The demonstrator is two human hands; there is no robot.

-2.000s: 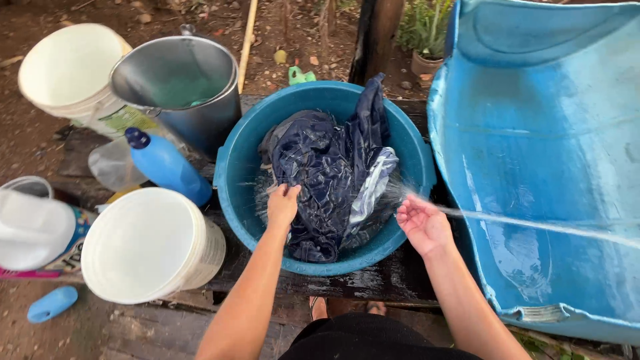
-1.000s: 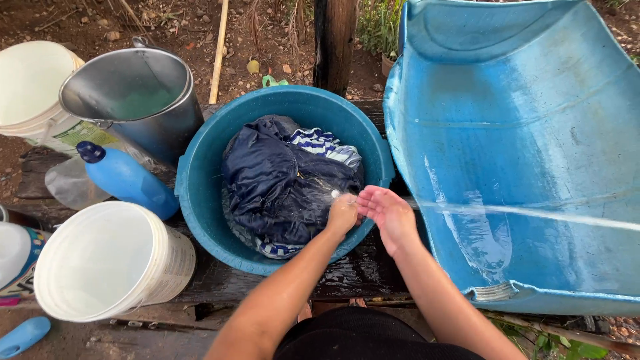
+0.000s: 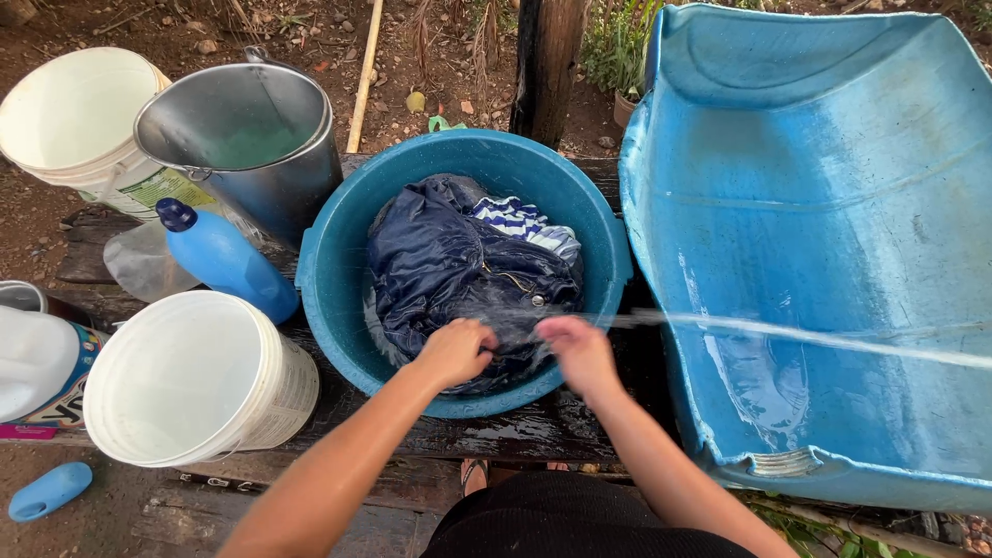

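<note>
Wet dark navy clothing (image 3: 434, 263) with a zipper and a metal button lies in a round blue plastic tub (image 3: 341, 364). Beside it in the tub is a blue-and-white striped cloth (image 3: 527, 221). My left hand (image 3: 457, 353), fingers curled, is over the lower part of the dark clothing; whether it grips the fabric cannot be told. My right hand (image 3: 577, 349), blurred, is above the tub's lower right rim with no held thing visible. A water stream (image 3: 783, 329) enters from the right and sprays onto the clothing between my hands.
A cut blue plastic barrel (image 3: 814, 256) stands right of the tub. On the left are a metal bucket (image 3: 310, 163), two white buckets (image 3: 294, 387), a blue bottle (image 3: 232, 260) and a white jug (image 3: 35, 356). A wooden post (image 3: 550, 70) rises behind the tub.
My hands, close together at the tub's right side a second ago, are now apart. Two seconds ago the left touched the clothing. The clothing lies flatter and more spread than two seconds ago.
</note>
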